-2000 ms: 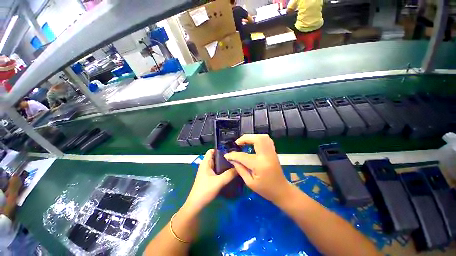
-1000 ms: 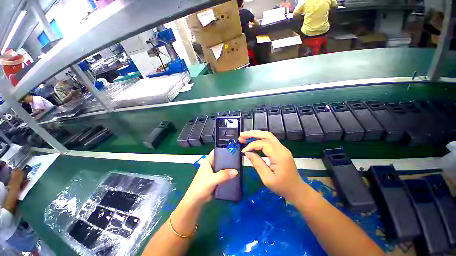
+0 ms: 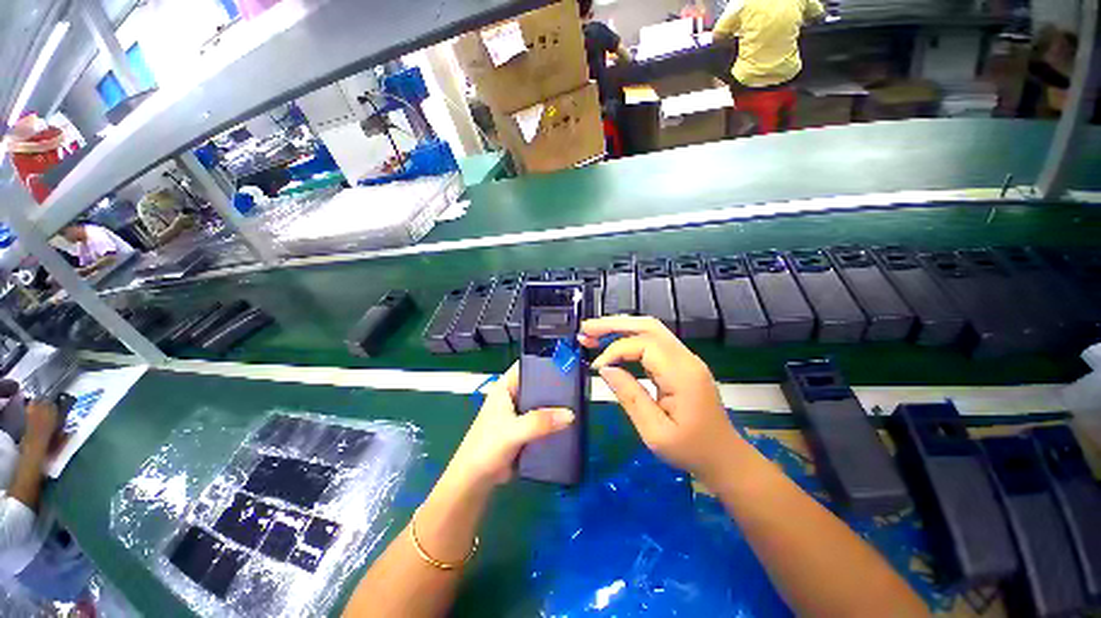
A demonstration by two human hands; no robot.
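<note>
A dark device housing (image 3: 551, 410) stands nearly upright in my left hand (image 3: 497, 437), its window recess (image 3: 552, 316) at the top end. My left thumb lies across its front. A small blue film piece (image 3: 565, 356) sits at the lower edge of the window, near my right fingertips. My right hand (image 3: 662, 384) is beside the housing's right edge, fingers bent; I cannot tell whether they pinch anything. A heap of blue film (image 3: 652, 543) lies below my hands.
Many housings (image 3: 791, 296) stand in a row behind a pale rail (image 3: 423, 382). Several more (image 3: 845, 441) lie at right over cardboard. Black panels (image 3: 290, 479) lie in clear plastic at left. A neighbour's hand (image 3: 42, 429) shows at far left. A metal shelf frame (image 3: 278, 85) crosses overhead.
Since the oldest frame, my left hand has shifted lower on the housing and my right fingers have moved off its front to the right side. The blue piece now shows at the window's lower edge.
</note>
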